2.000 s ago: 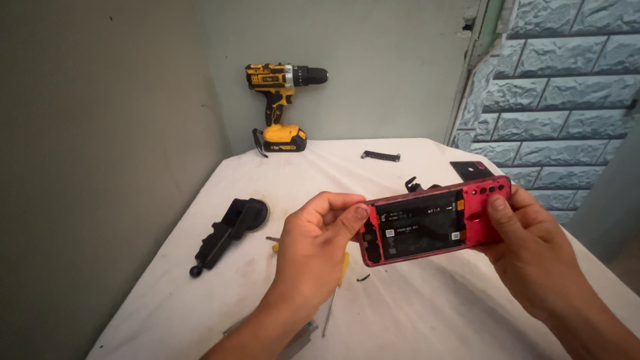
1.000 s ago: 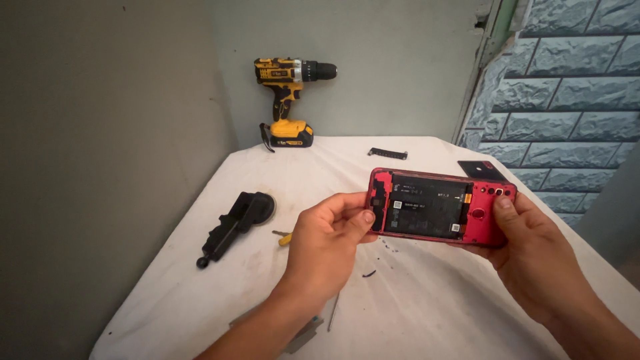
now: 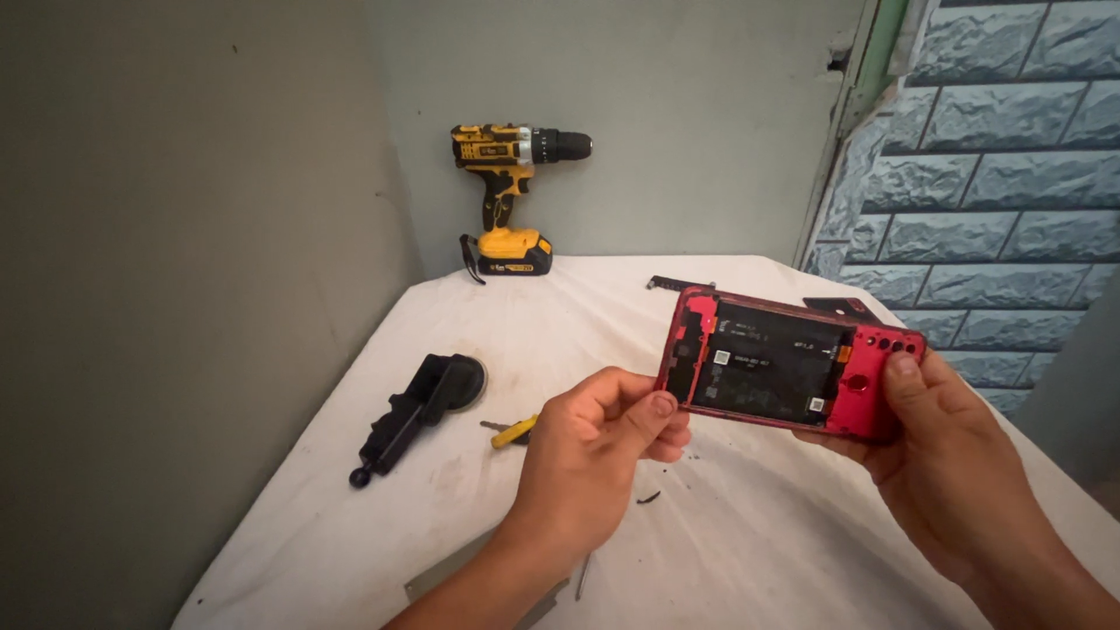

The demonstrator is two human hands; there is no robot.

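A red smartphone [image 3: 774, 363] with its back cover off is held up above the table, its black battery [image 3: 770, 367] facing me. The phone lies sideways and tilts down to the right. My left hand [image 3: 604, 446] pinches its lower left corner between thumb and fingers. Around the right end, by the camera openings, my right hand [image 3: 945, 446] is closed with the thumb on the red frame. A yellow-handled tool [image 3: 514, 432] lies just left of my left hand, partly hidden by it. Below the hands, a small dark strip [image 3: 648, 498] and a thin metal rod [image 3: 583, 577] rest on the cloth.
A yellow and black cordless drill [image 3: 503, 197] stands upright at the back of the white-cloth-covered table [image 3: 324, 455]. On the left lies a black suction-cup mount [image 3: 420, 416]. A black strip-like part [image 3: 678, 283] and a dark panel [image 3: 840, 308] lie behind the phone. A grey plate [image 3: 464, 564] is partly under my left forearm.
Both hands keep hold of the phone. Its tilt has changed: two seconds ago its right end was the higher one, and now its left end is.
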